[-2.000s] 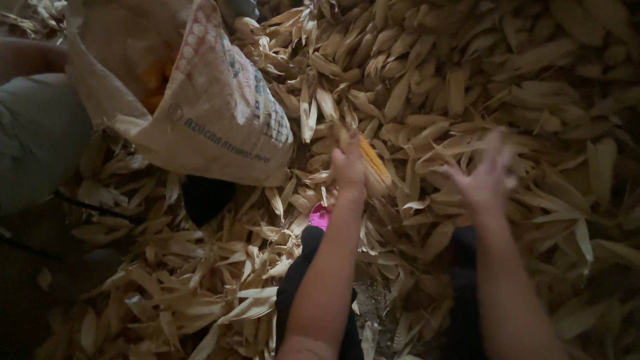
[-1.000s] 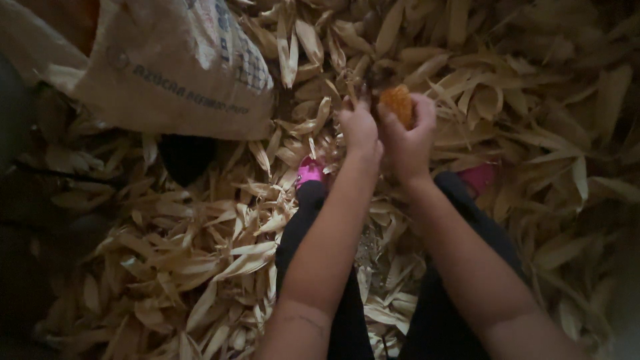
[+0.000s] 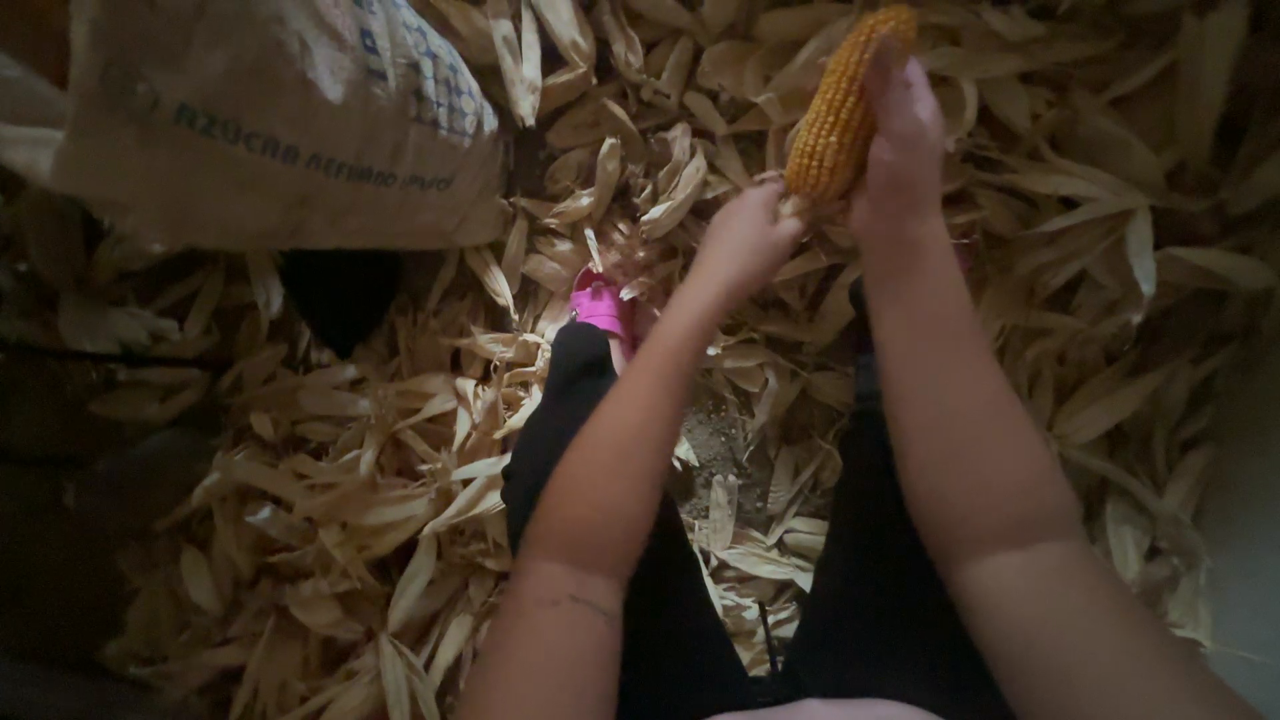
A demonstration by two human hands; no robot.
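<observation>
A bare ear of yellow corn (image 3: 838, 115) stands tilted at the upper right, its kernels uncovered. My right hand (image 3: 903, 150) is closed around its right side. At the ear's lower end my left hand (image 3: 750, 235) has its fingers bent against the base, where pale husk or stalk shows; exactly what those fingers pinch is hidden. Dry corn husks (image 3: 1080, 200) lie beneath and around both hands.
A woven sack (image 3: 290, 170) bearing print stands at the upper left. More husks (image 3: 400, 500) cover the ground about my legs. A pink shoe (image 3: 598, 305) shows on my left foot. A black pointed thing (image 3: 342, 295) lies below the sack.
Two seconds ago my right hand was apart and empty, while my left was at an ear partly in husk. Now both hands are at a bare ear, more of which shows than one second ago.
</observation>
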